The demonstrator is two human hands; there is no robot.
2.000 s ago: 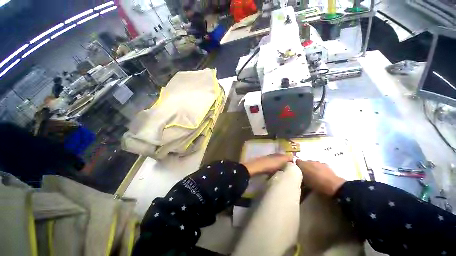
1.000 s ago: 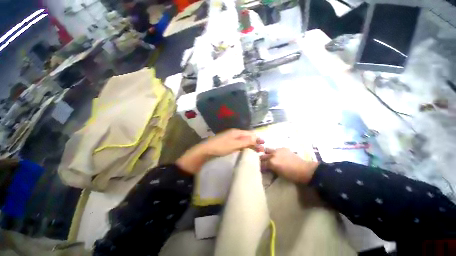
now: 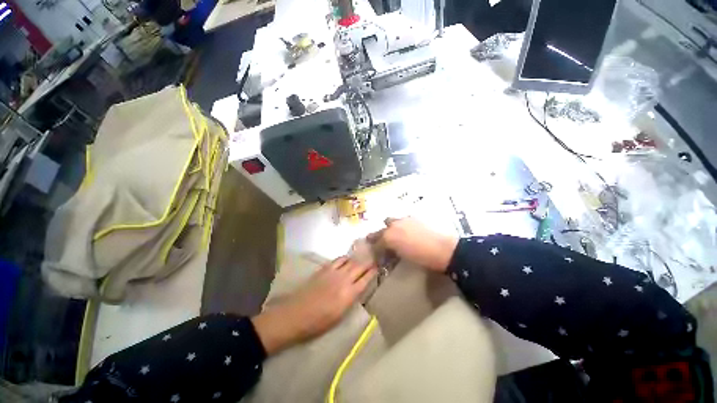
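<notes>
The beige workpiece [image 3: 440, 338] with a yellow binding tape [image 3: 351, 359] lies at the table's front, its narrow end drawn up toward the pattern tacker [image 3: 314, 153]. My left hand [image 3: 318, 303] lies on the cloth, its fingertips on the narrow end. My right hand [image 3: 417, 242] pinches the cloth's end just beside them, a little in front of the machine head. The brass-coloured presser clamp [image 3: 352, 207] shows under the head, beyond my fingertips. The white work plate [image 3: 303, 233] shows beside it. Part of the cloth end is hidden by my fingers.
A tall stack of workpieces [image 3: 145, 169] with yellow edges stands left of the machine. Small snips with a red handle [image 3: 519, 206] lie right of the clamp. Crumpled clear plastic bags [image 3: 668, 206] lie at the right. A control screen [image 3: 568, 41] stands behind on the right.
The view has shifted, so the machine and stack appear further left. My left hand has moved down from the upright cloth fold onto the cloth, which now spreads flatter. The clamp is visible again.
</notes>
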